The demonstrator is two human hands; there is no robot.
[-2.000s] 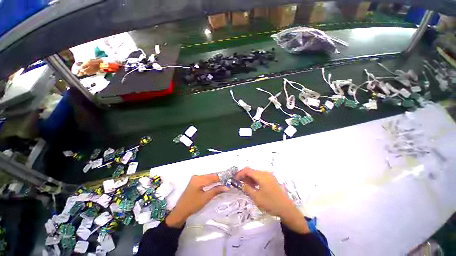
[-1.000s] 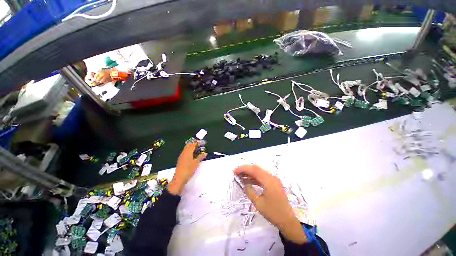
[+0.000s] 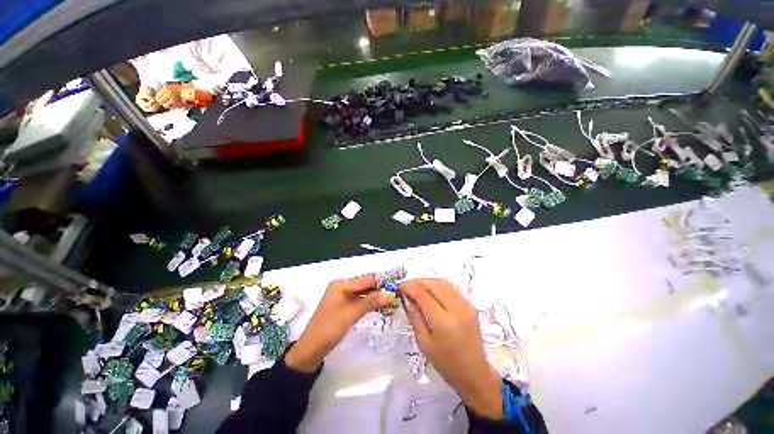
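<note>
My left hand holds a small circuit board with a speckled grey upper part, a blue bit and a yellow bit, above the white sheet. My right hand meets it from the right, fingertips closed at the board's edge; a thin piece between them is too small to tell. A tangle of white leads lies on the sheet below and behind the hands, partly hidden. One circuit board with a white tab lies on the belt beyond my left hand.
A pile of boards with white tabs is at the left. Wired assemblies line the green belt. Black parts, a plastic bag and a black-topped red block are farther back. More white leads lie at right.
My left hand reached to the belt, took a board from the small group there and came back beside my right hand. A wired assembly now lies at the near end of the belt row.
</note>
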